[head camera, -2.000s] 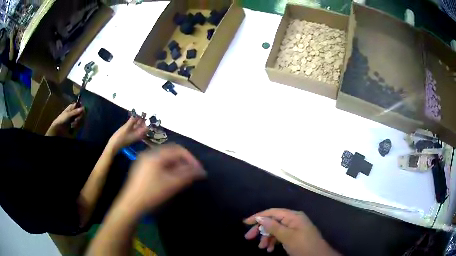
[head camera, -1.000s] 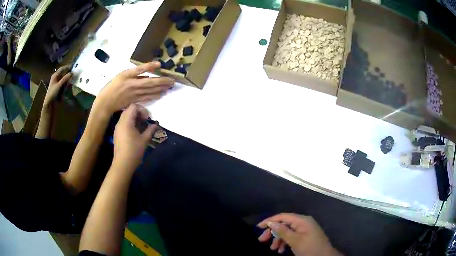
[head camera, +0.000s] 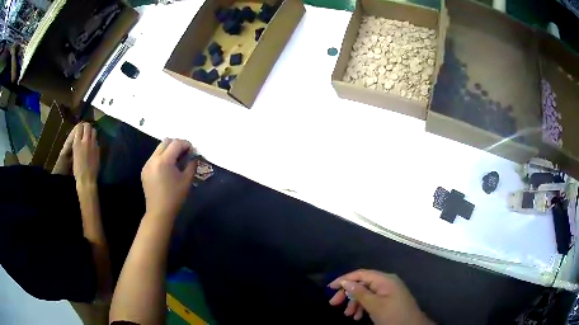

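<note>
My left hand (head camera: 166,178) is at the near edge of the white bench, fingers curled around a small dark piece (head camera: 186,157) that is partly hidden. A small flat brownish piece (head camera: 204,170) shows just right of its fingertips. My right hand (head camera: 374,293) is low in front of my dark clothing, with fingers bent and a small whitish piece (head camera: 348,294) at the fingertips, too small to name.
Cardboard boxes on the bench hold black blocks (head camera: 235,59), beige caps (head camera: 393,60), dark caps (head camera: 473,101) and pink caps (head camera: 550,114). A black cross-shaped piece (head camera: 456,206) and pale and black housings (head camera: 530,200) lie right. A neighbouring person's hands (head camera: 82,149) are left.
My left hand has moved left and up to the bench edge, where it now grips a dark piece. The neighbour's hands have drawn back left. A black part below the block box is gone.
</note>
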